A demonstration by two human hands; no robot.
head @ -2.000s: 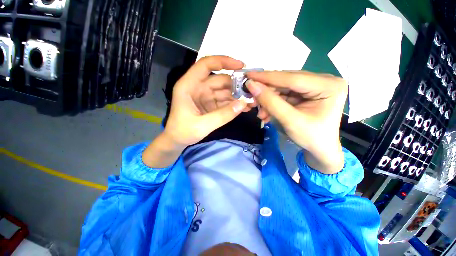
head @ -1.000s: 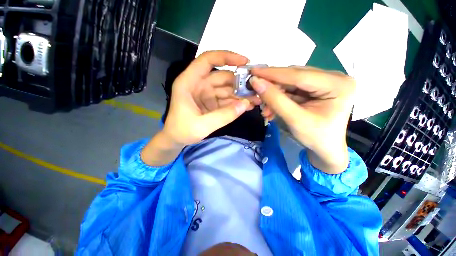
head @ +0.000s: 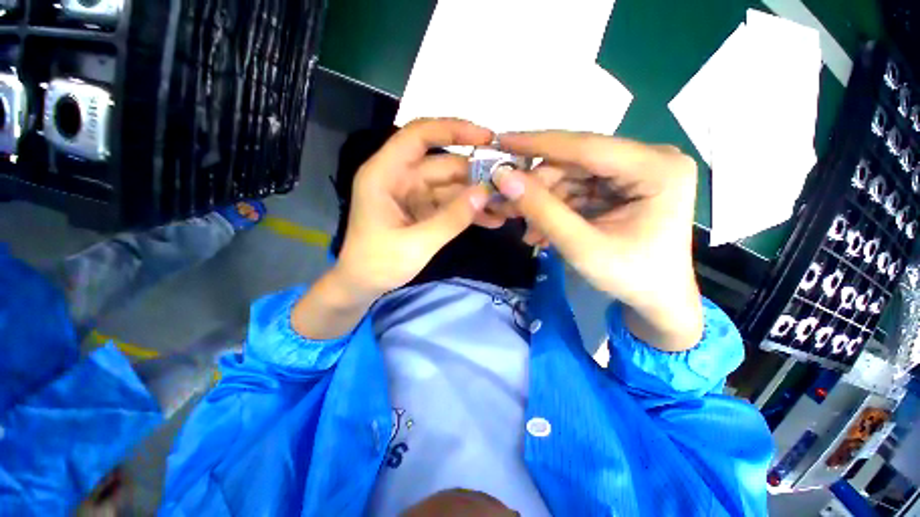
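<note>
A small silver metal housing (head: 486, 170) is held in the air between both hands, above the lap. My left hand (head: 409, 207) grips its left side with thumb and fingers. My right hand (head: 615, 207) holds its right side, with the thumb tip over the round centre hole. The fingertips hide much of the housing. Both hands are bare.
A tall black tray stack (head: 227, 111) with silver housings stands at the left. White sheets (head: 504, 61) lie on the green bench (head: 656, 45). A tilted black tray (head: 807, 252) of housings is at the right. Another person in a blue smock (head: 61, 404) is at the lower left.
Another person in blue has come into view at the lower left. The housing has tilted in my fingers and my right thumb has moved slightly over it. Both hands keep hold of it.
</note>
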